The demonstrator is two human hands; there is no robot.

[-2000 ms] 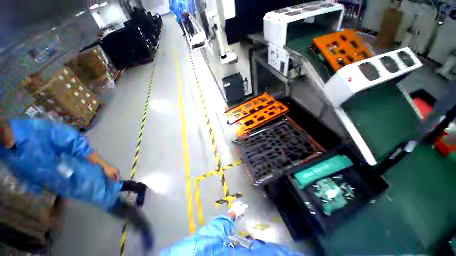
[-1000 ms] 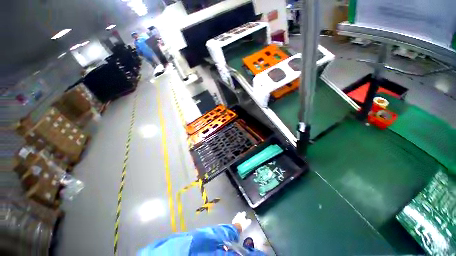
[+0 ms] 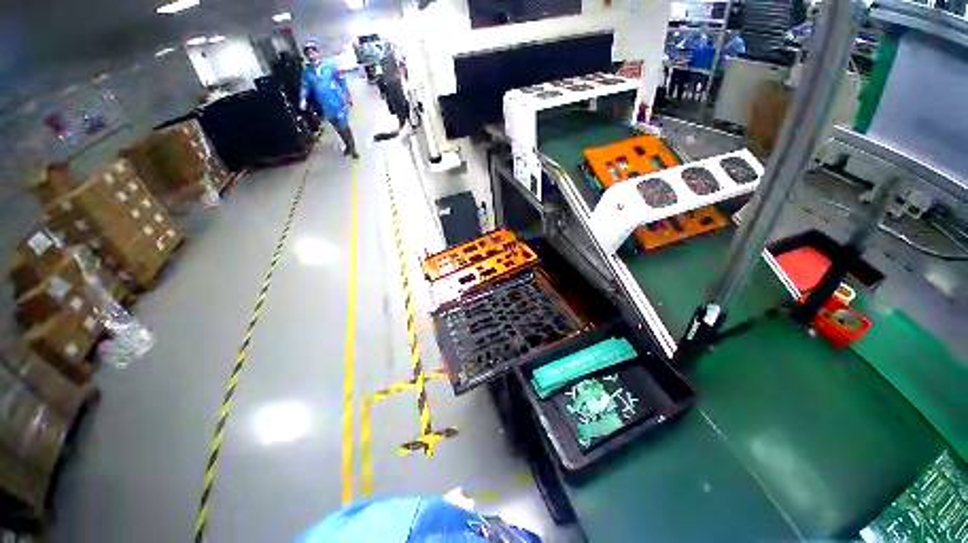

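A blue sleeve (image 3: 425, 522) reaches in at the bottom edge. A small patch of white glove, my left hand (image 3: 459, 497), shows above it; its fingers cannot be made out. My right hand is out of the picture. A black parts bin (image 3: 662, 406) stands at the bench's left edge, holding a long teal strip (image 3: 582, 367) and a heap of small teal pieces (image 3: 601, 409). A green circuit board (image 3: 927, 507) lies at the lower right, cut off by the edge. Orange pallet covers (image 3: 626, 159) sit on the conveyor.
Beyond the bin lie a black carrier (image 3: 510, 329) and orange covers (image 3: 480, 262). The sloping green conveyor (image 3: 695, 278) has white fan housings (image 3: 679, 194). A metal post (image 3: 780, 159) and red tape box (image 3: 843, 322) stand right. A person (image 3: 325, 93) is in the aisle; cartons (image 3: 127, 217) stand left.
My view has shifted. The white-gloved hand, earlier plainly visible beside the bin, now barely shows at the bottom edge. An orange cover has come further down the belt from under the fan housing.
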